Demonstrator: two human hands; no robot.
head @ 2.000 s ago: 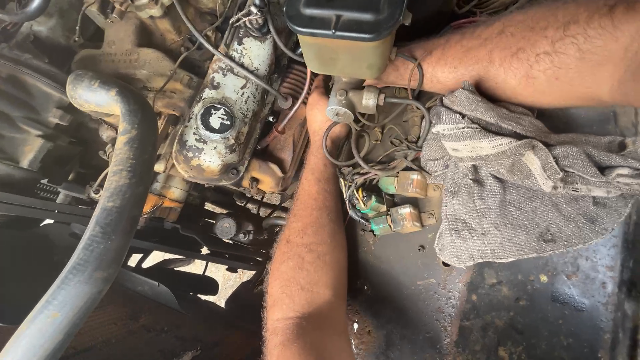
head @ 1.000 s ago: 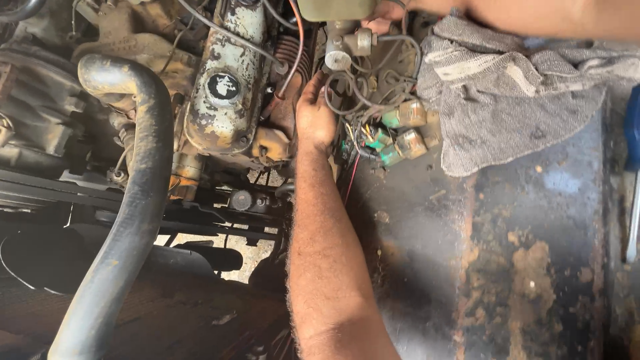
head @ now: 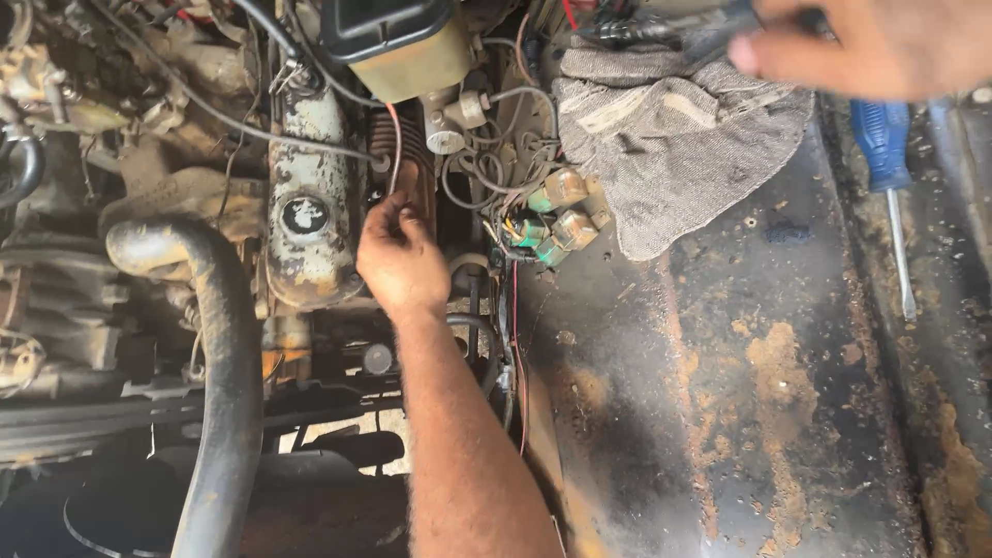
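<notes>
My left hand [head: 403,252] pinches a thin reddish-grey tube or cable [head: 397,143] between thumb and fingertips, just right of the engine's worn valve cover [head: 314,182] with its round black cap [head: 304,215]. At the upper right, my right hand [head: 860,50] is blurred, its fingers closed round a dark, elongated thing [head: 717,35] whose kind cannot be told. Below it lies a grey cloth [head: 682,147]. The brake fluid reservoir [head: 415,66] stands above my left hand, its metal cylinder [head: 445,132] to the right.
A blue-handled screwdriver [head: 883,147] lies at the right on the rusty body panel [head: 721,372]. Relays with green connectors [head: 570,229] and loose wires [head: 496,174] sit below the cloth's left side. A thick radiator hose [head: 225,349] curves down the left.
My left hand has moved left, from beside the metal cylinder to the thin tube. My right hand has come out from behind the reservoir to above the cloth, with a dark thing in it.
</notes>
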